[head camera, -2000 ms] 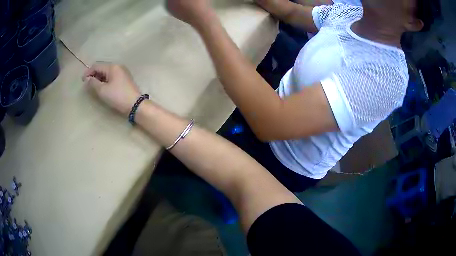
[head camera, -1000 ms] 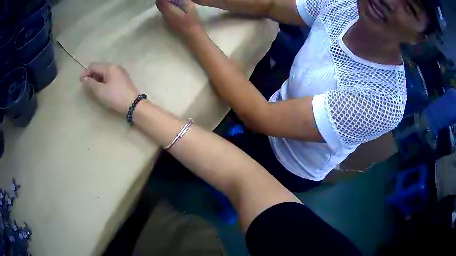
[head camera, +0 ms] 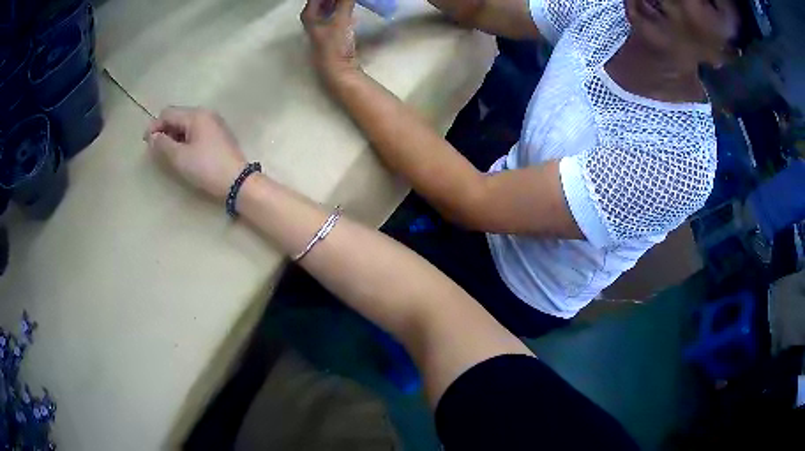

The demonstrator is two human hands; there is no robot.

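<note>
My right hand (head camera: 196,150) comes in on a bare forearm from the lower right and rests on the tan paper-covered table (head camera: 141,291). Its fingers are curled in loosely, and no object shows in it. A thin dark line (head camera: 128,92) on the table surface runs up to the curled fingers; whether it is a paper edge or a thin stick I cannot tell. My left hand is out of the picture.
Dark moulded cups (head camera: 33,163) stand stacked at the upper left. Small dark parts with pale dots (head camera: 25,388) lie at the lower left edge. A person in a white mesh top (head camera: 618,167) sits across, holding something pale, partly cut off. A blue stool (head camera: 724,330) stands at the right.
The other person's near hand has shifted right, and a pale object shows beside it. That person's head has turned. My right hand has stayed in place.
</note>
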